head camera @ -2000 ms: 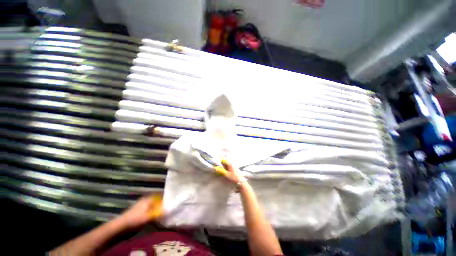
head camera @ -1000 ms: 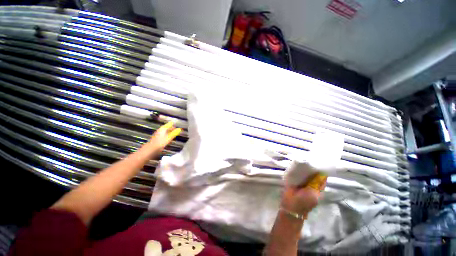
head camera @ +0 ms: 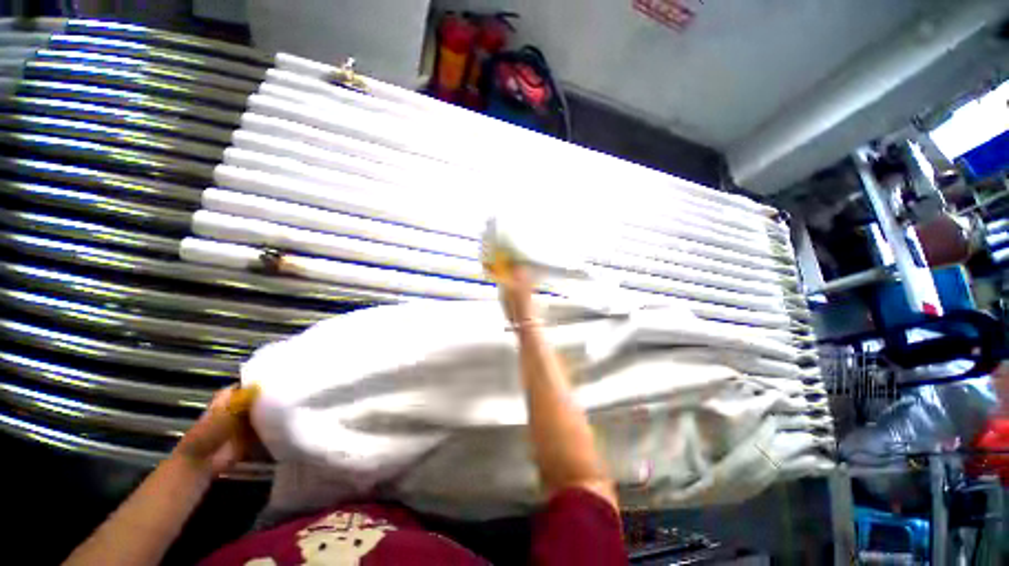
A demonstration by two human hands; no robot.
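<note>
White cloth [head camera: 387, 376] lies loose and folded over the near part of the metal tubes; farther back it lies in ribs over covered tubes [head camera: 365, 166]. My left hand [head camera: 227, 426], with yellow on the fingertips, is at the cloth's near left edge and grips it. My right hand [head camera: 511, 282], also with yellow fingertips, is blurred over the middle of the cloth; a raised bit of cloth shows at its fingers, but whether it grips it is unclear.
Bare shiny metal tubes [head camera: 100, 221] run out to the left. One small clip [head camera: 271, 260] sits at the ribbed cloth's left edge, another [head camera: 349, 75] at the back. Fire extinguishers [head camera: 454, 55] stand by the wall. Metal frames and a blue stool [head camera: 891, 531] are at the right.
My left hand has moved from beside the near clip down to the cloth's left edge and taken hold. My right hand has moved left and away from me. The loose cloth is spread farther left.
</note>
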